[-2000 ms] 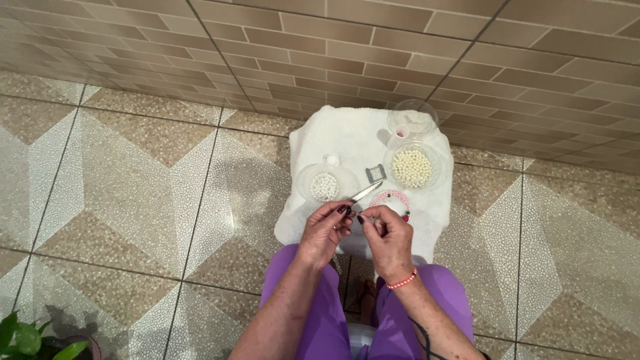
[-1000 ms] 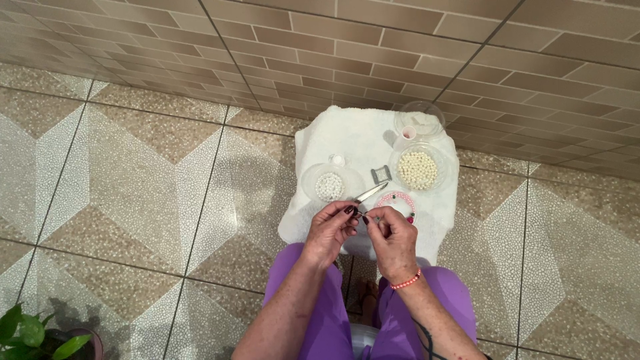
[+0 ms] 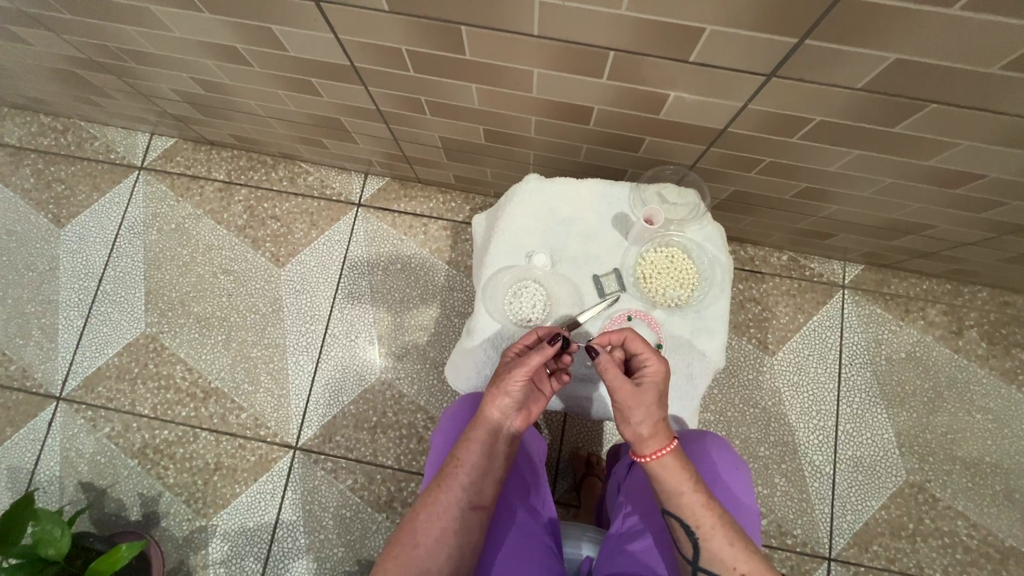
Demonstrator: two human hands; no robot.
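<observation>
My left hand (image 3: 530,374) and my right hand (image 3: 632,380) meet over the near edge of a white towel (image 3: 560,216). A small, thin, pale piece, too fine to name, is pinched between their fingertips. A knife-like tool with a metal blade (image 3: 596,310) points up and right beyond my left fingers; whether it is held or lies on the towel I cannot tell. A pink bead string (image 3: 658,326) with green beads lies beyond my right hand. White beads (image 3: 527,303) fill a dish at left, cream beads (image 3: 666,276) a clear bowl at right. A grey thread card (image 3: 609,283) sits between them.
A small white cup (image 3: 651,218) and a clear round lid (image 3: 678,192) are at the towel's far right. A small white-topped container (image 3: 540,260) stands behind the white beads. The tiled wall (image 3: 528,96) rises behind. A potted plant (image 3: 48,536) stands on the floor at lower left.
</observation>
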